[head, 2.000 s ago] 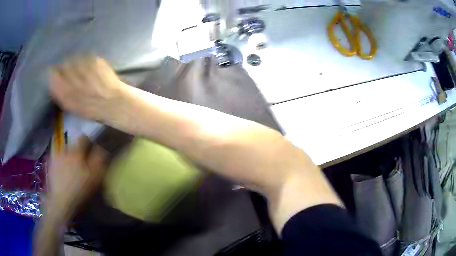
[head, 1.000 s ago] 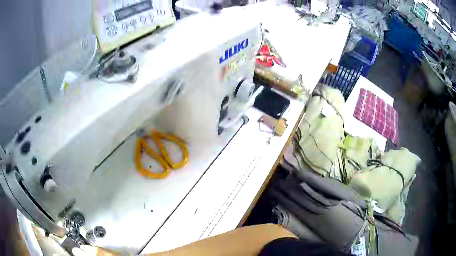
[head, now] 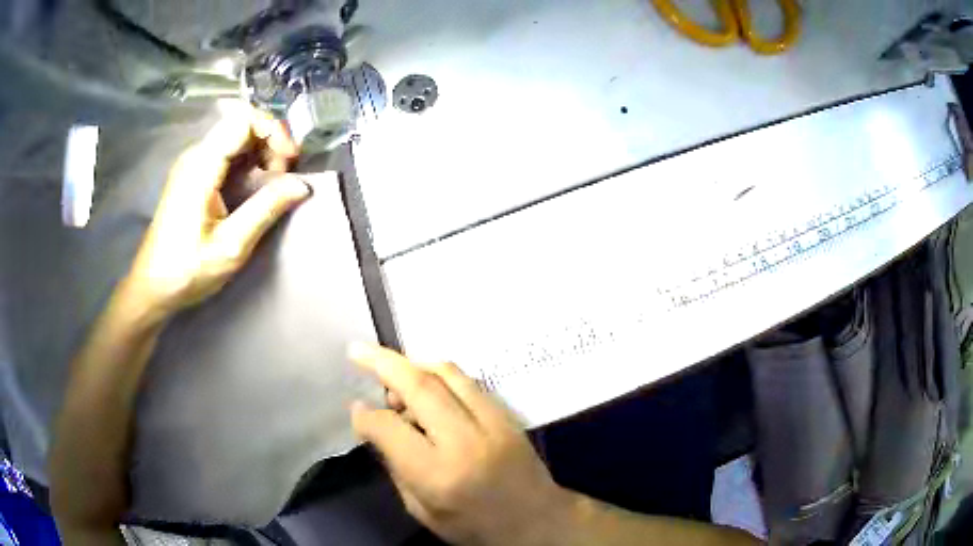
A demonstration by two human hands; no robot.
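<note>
A large grey-brown garment panel (head: 272, 352) lies on the machine bed, with a narrow darker seam edge (head: 370, 267) along its right side. The edge runs up to the presser foot area (head: 323, 115). My left hand (head: 213, 213) is bare and pinches the cloth's top just below the foot, thumb and finger near the edge. My right hand (head: 459, 448) is bare and lies at the lower part of the seam edge, its fingertips pinching the cloth there. The needle point cannot be made out.
Scissors with orange-yellow handles (head: 736, 21) lie on the machine bed (head: 555, 139) at the top. A printed ruler scale (head: 790, 251) runs along the white front edge. Brown cut-piece bundles (head: 806, 427) hang below the table at right. A small round metal part (head: 415, 93) sits beside the foot.
The view has swung back down from the machine's arm to the stitching area. Both hands are now on the panel at its right edge; the olive-yellow piece seen earlier no longer shows.
</note>
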